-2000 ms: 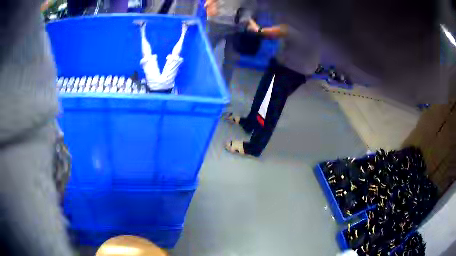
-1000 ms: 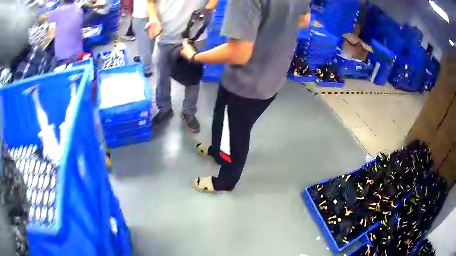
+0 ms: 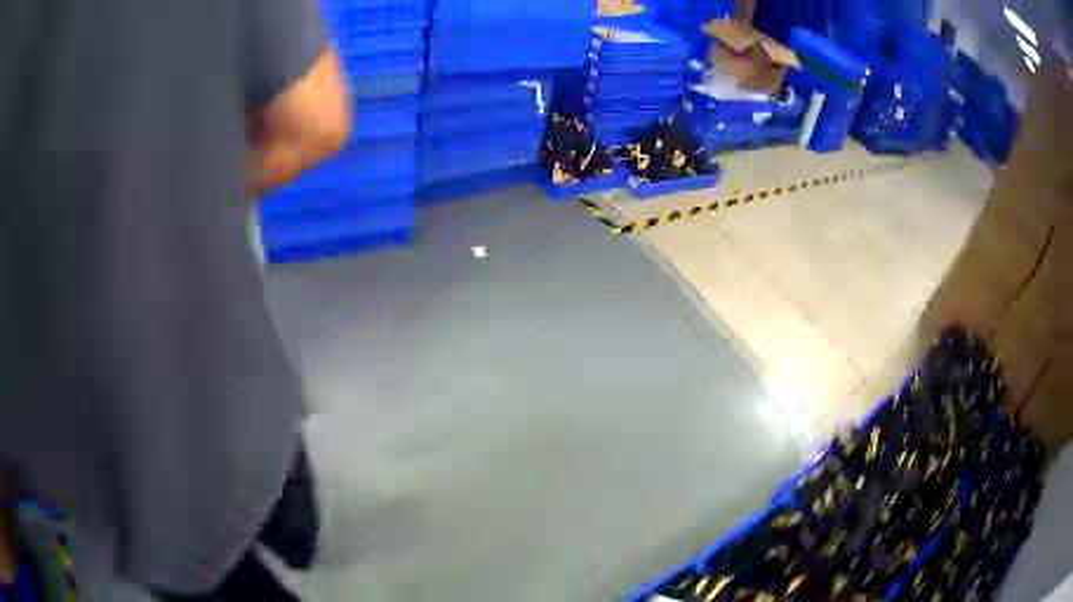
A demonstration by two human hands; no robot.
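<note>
Neither of my hands is in the picture. A shallow blue crate (image 3: 753, 517) filled with a heap of small dark parts (image 3: 894, 470) with pale gold bits lies on the floor at the lower right. The single parts are too blurred to tell apart.
A person in a grey shirt (image 3: 130, 294) stands very close at the left. Stacked blue crates (image 3: 494, 129) line the back. An open cardboard box (image 3: 748, 53) sits among them. Black-and-yellow tape (image 3: 706, 208) crosses the floor. A brown cardboard surface (image 3: 1012, 259) rises at the right edge.
The view has swung right and moved forward. The large blue tote and the person farther back have left the picture. The person in grey is now much nearer, at the left.
</note>
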